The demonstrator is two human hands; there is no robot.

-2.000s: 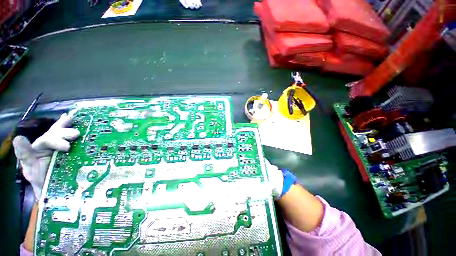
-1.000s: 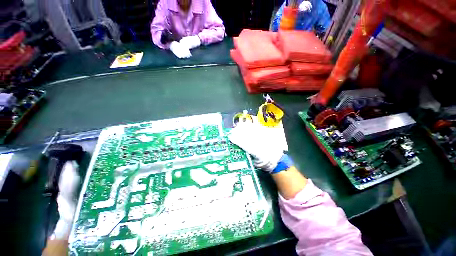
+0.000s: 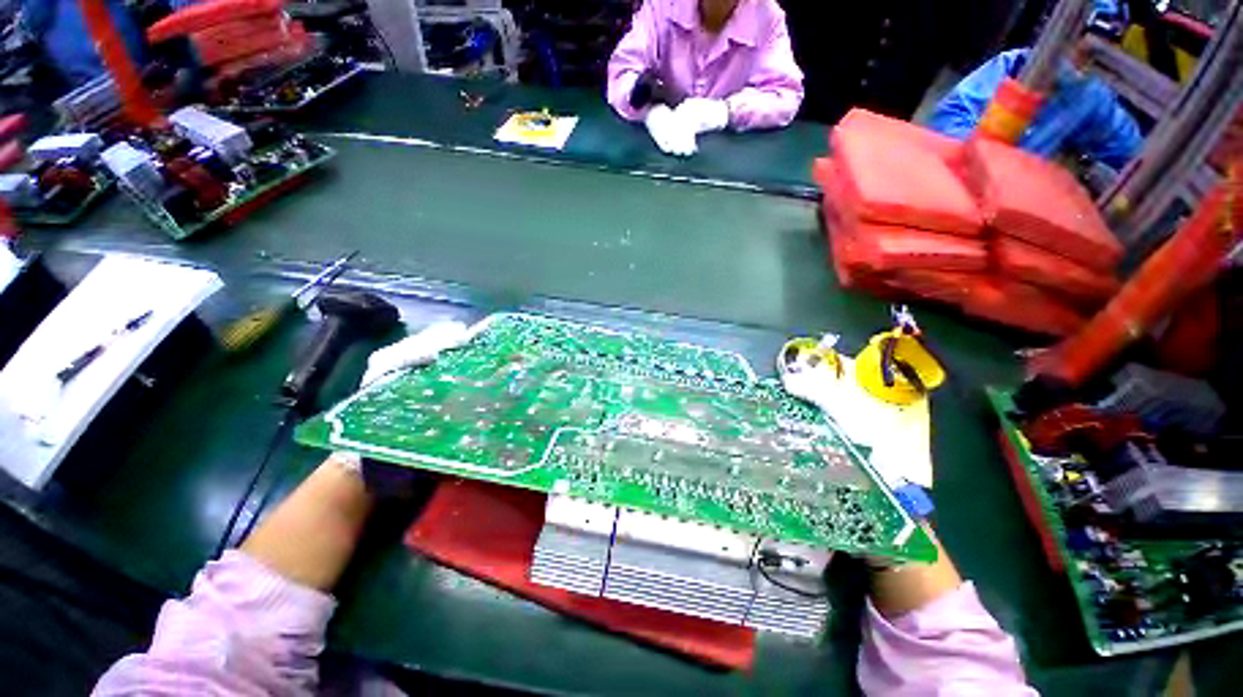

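A large green circuit board (image 3: 614, 429) is held solder side up, tilted, with silver finned heatsinks (image 3: 675, 565) hanging below its near edge. A red foam pad (image 3: 477, 538) lies under it on the dark green bench. My left hand (image 3: 413, 351), in a white glove, grips the board's left side; its lower part is hidden below the board. My right hand (image 3: 814, 388), in a white glove, holds the right side and is mostly hidden by the board. A blue band (image 3: 913, 501) shows at the right wrist.
A black tool with cable (image 3: 334, 341) and a yellow-handled screwdriver (image 3: 256, 327) lie left, beside a white sheet with pen (image 3: 102, 341). Right are a yellow holder (image 3: 900, 368), stacked red foam pads (image 3: 954, 218) and another board (image 3: 1159, 579). A pink-sleeved person (image 3: 709, 61) sits opposite.
The board was raised steeply, then lower and flatter; now it is tilted with its heatsinks showing. Both hands have moved to its sides. The view has swung left, showing the sheet and more boards.
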